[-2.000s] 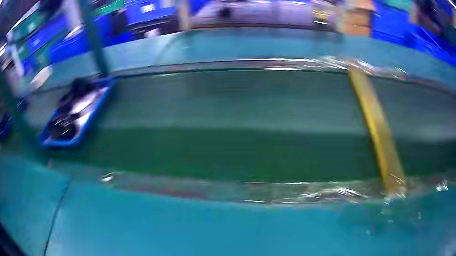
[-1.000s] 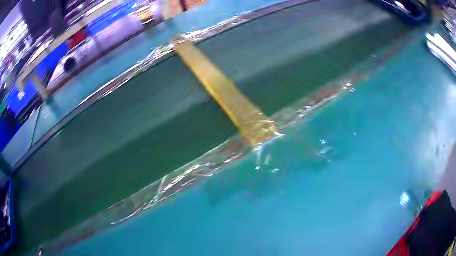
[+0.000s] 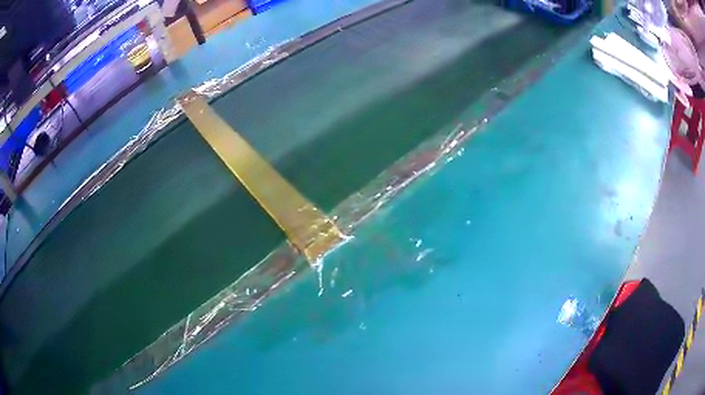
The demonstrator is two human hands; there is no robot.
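Note:
No hand is in view. Nearest in front of me is the dark green conveyor belt (image 3: pixel 224 220), running from lower left to upper right. The yellow stop bar (image 3: pixel 259 179) lies across it, left of the picture's middle. Clear packing tape (image 3: pixel 220 312) is wrinkled along the near belt edge and at the bar's near end; more tape runs along the far edge. A blue tray (image 3: pixel 558 14) is cut off by the top edge at the belt's upper right end, with dark contents I cannot make out.
A teal ledge (image 3: pixel 464 301) borders the belt. White stacked pieces (image 3: pixel 628 65) lie on its far right part. A red stool with a black top (image 3: pixel 640 335) stands at lower right. Part of a person in pink (image 3: pixel 683 42) shows at upper right. Brown boxes (image 3: pixel 210 15) stand behind the belt.
The view has turned right. The blue tray with black items at the left has left the picture; the stop bar now sits further left, and the stools and white pieces have come in.

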